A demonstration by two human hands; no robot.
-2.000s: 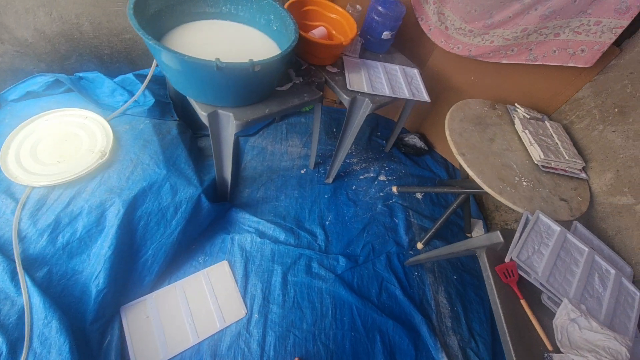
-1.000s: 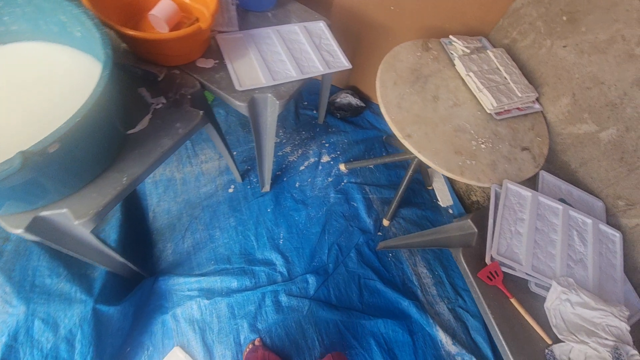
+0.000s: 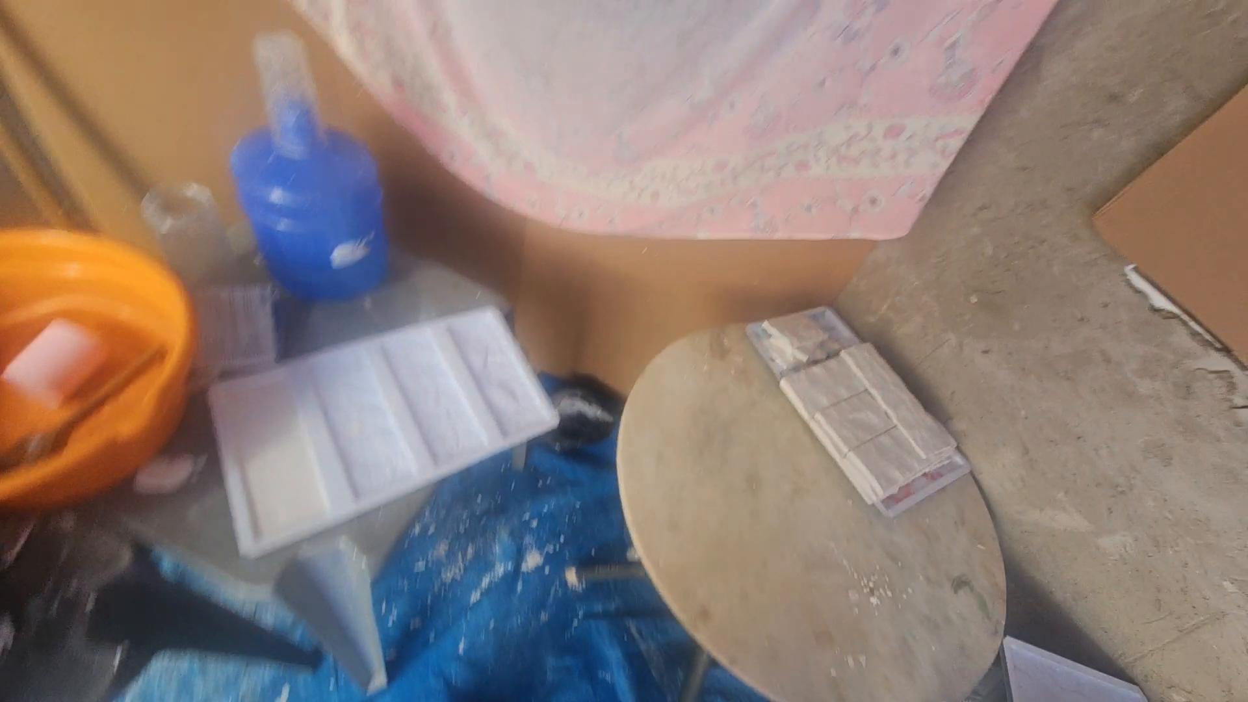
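Neither of my hands is in view. A white plastic mold tray (image 3: 385, 424) with several long compartments lies on a grey plastic table (image 3: 409, 283) at the left; its leftmost compartment looks filled with pale material. Left of it stands an orange basin (image 3: 146, 283) holding a pinkish-white cup (image 3: 54, 361) and a stick-like tool. Behind the tray is a blue bottle (image 3: 312, 214) with a clear top part, beside a clear container (image 3: 185, 229). On the round tabletop (image 3: 741, 507) at the right, flat pale cast pieces (image 3: 858, 409) rest on another tray.
A pink floral cloth (image 3: 741, 195) hangs over the brown panel behind. Blue tarp (image 3: 487, 585) with white crumbs covers the floor between the tables. The corner of another tray (image 3: 1063, 673) shows at the bottom right, near a concrete surface (image 3: 1092, 468). A brown board (image 3: 1199, 214) is at the right edge.
The view has swung up and closer to the two tables; the teal tub and red slotted spatula seen earlier are out of frame. No object has plainly moved.
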